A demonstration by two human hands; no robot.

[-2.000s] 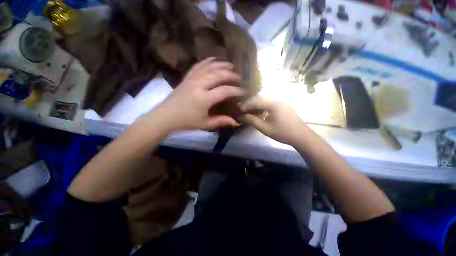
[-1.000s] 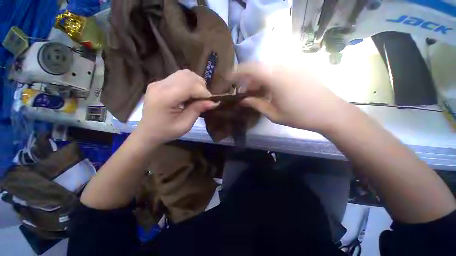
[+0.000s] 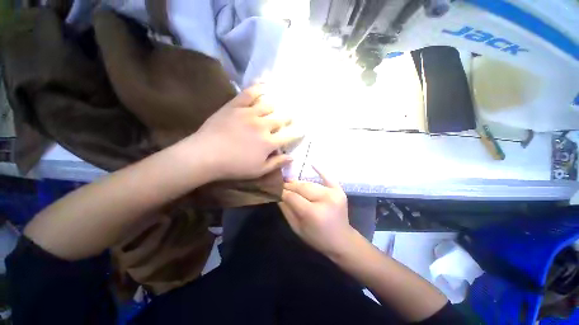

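Observation:
Brown garment fabric [image 3: 165,89] lies bunched on the table at the left, its lower part hanging at the table's front edge. White-lilac fabric [image 3: 254,44] lies behind it. My left hand [image 3: 244,139] lies on the brown fabric, fingers stretched toward the glare. My right hand [image 3: 317,209] is at the table's front edge, pinching the brown fabric's edge between thumb and fingers. The fingertips of both hands are close together. The sewing machine [image 3: 489,38] with "JACK" lettering stands at the upper right. Its needle area is lost in bright lamp glare.
A dark flat rectangle [image 3: 447,89] lies on the machine bed. A thin yellow-green tool [image 3: 491,141] lies right of it. A blue crate [image 3: 520,254] stands below the table at the right. More brown fabric [image 3: 168,247] hangs or lies below the table at the left.
The view has shifted. The brown garment has turned and spread left, and its dark label is no longer seen. My left hand has flattened over the cloth; my right hand has come down to the table edge.

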